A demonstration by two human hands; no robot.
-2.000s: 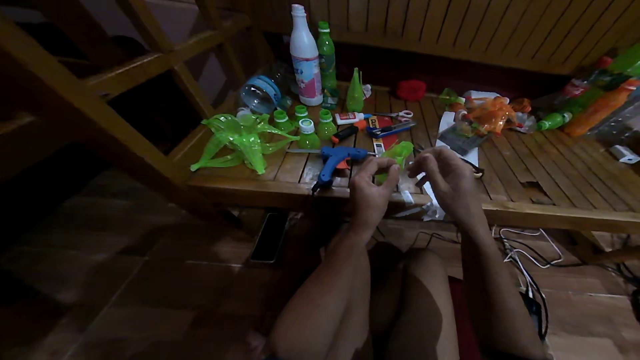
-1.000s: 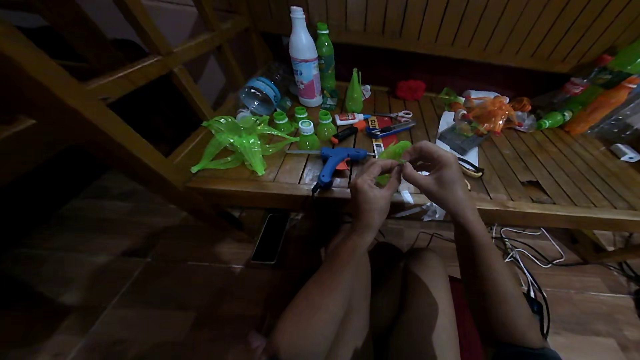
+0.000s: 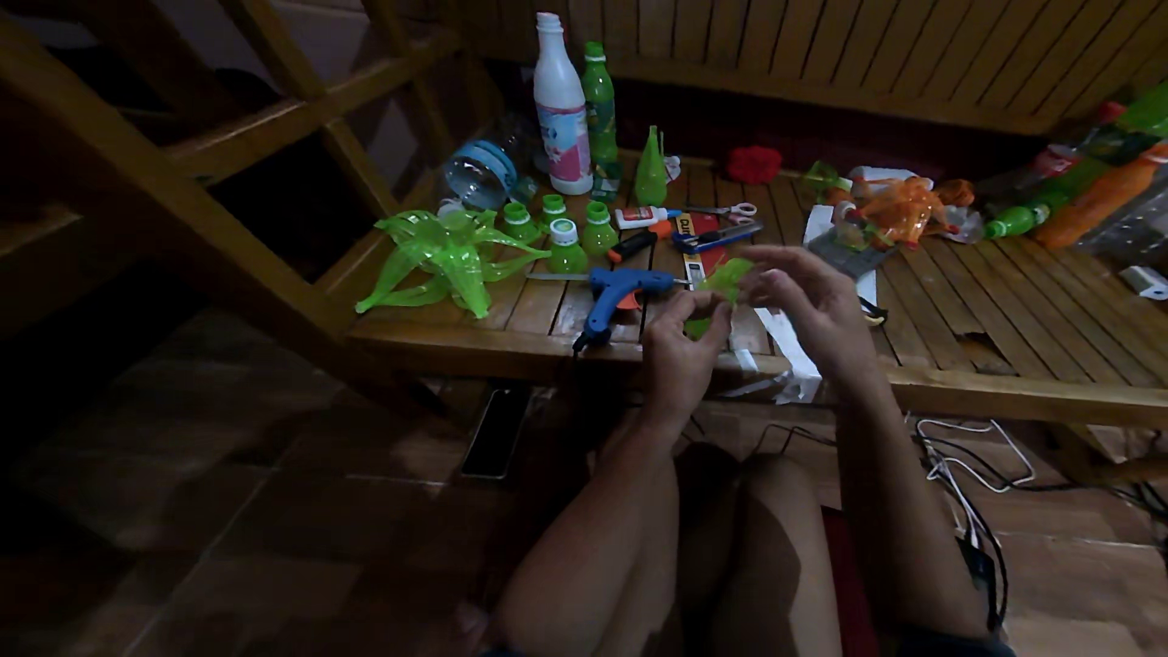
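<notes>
A small green plastic piece [image 3: 727, 276] is pinched in my left hand [image 3: 680, 351] above the front edge of the wooden bench. My right hand [image 3: 812, 310] is at the piece's right side, its fingertips close to it; whether they grip it is unclear. Just left of my hands lies a blue hot glue gun [image 3: 616, 292] with a glue stick out of its back. Behind it are an orange and black tool [image 3: 639, 243], a blue utility knife [image 3: 716, 237], a white glue bottle [image 3: 641, 217] and scissors [image 3: 739, 211]. Cut green plastic petals [image 3: 447, 260] rest at the left.
Several green bottle tops [image 3: 566, 248], a white bottle [image 3: 561, 119] and a green bottle [image 3: 599, 109] stand on the bench. A red flower-like piece [image 3: 755, 164] and orange plastic [image 3: 903, 210] lie further right. A phone [image 3: 497, 433] and cables [image 3: 967, 474] are on the tiled floor.
The fingers of my right hand have shifted and spread somewhat around the green piece, and the piece shows at a different angle. The things on the bench have stayed put.
</notes>
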